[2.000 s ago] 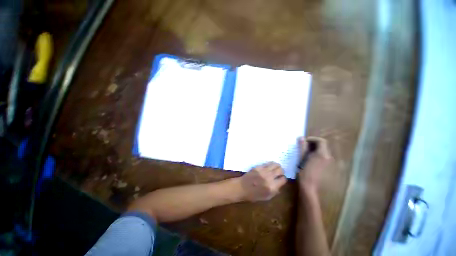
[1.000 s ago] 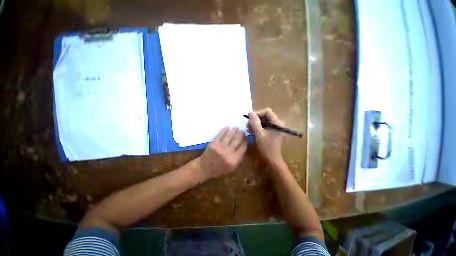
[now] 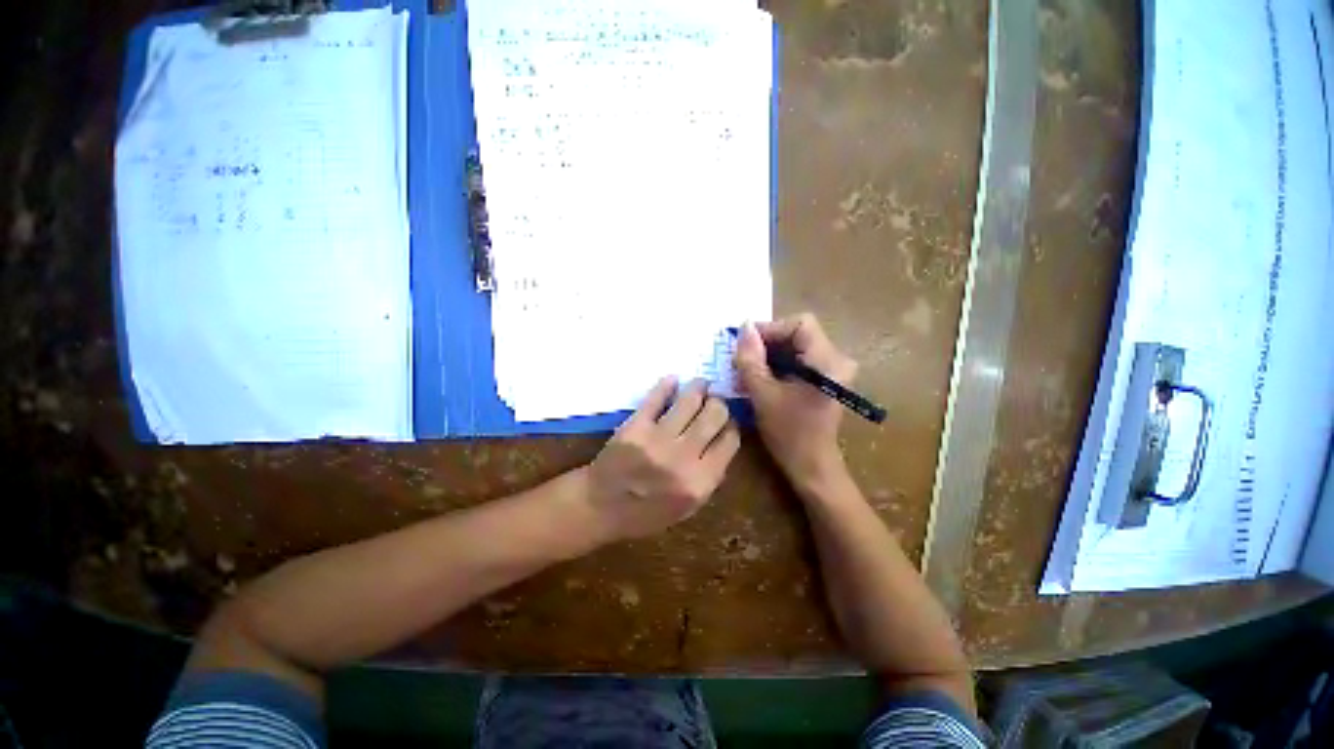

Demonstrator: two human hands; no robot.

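Observation:
A blue clipboard folder (image 3: 454, 351) lies open on the brown table, with a metal clip on each board. White sheets with small writing (image 3: 629, 220) lie on its right board, and other white forms (image 3: 278, 293) lie under the clip on the left board. My right hand (image 3: 797, 388) holds a dark pen (image 3: 834, 386), its tip at the lower right corner of the right sheets, by some blue writing. My left hand (image 3: 666, 457) rests with its fingers on the bottom edge of these sheets and holds nothing.
A metal strip (image 3: 973, 351) crosses the brown table (image 3: 878, 220) right of my right hand. At the far right, a grey weight with a loop handle (image 3: 1144, 435) lies on printed marker paper (image 3: 1200, 307). Below the table edge is a box (image 3: 1105, 714).
The view has steadied and shifted, so the folder now shows further left and higher than two seconds ago. My hands stay at the lower right corner of the right sheets with the pen.

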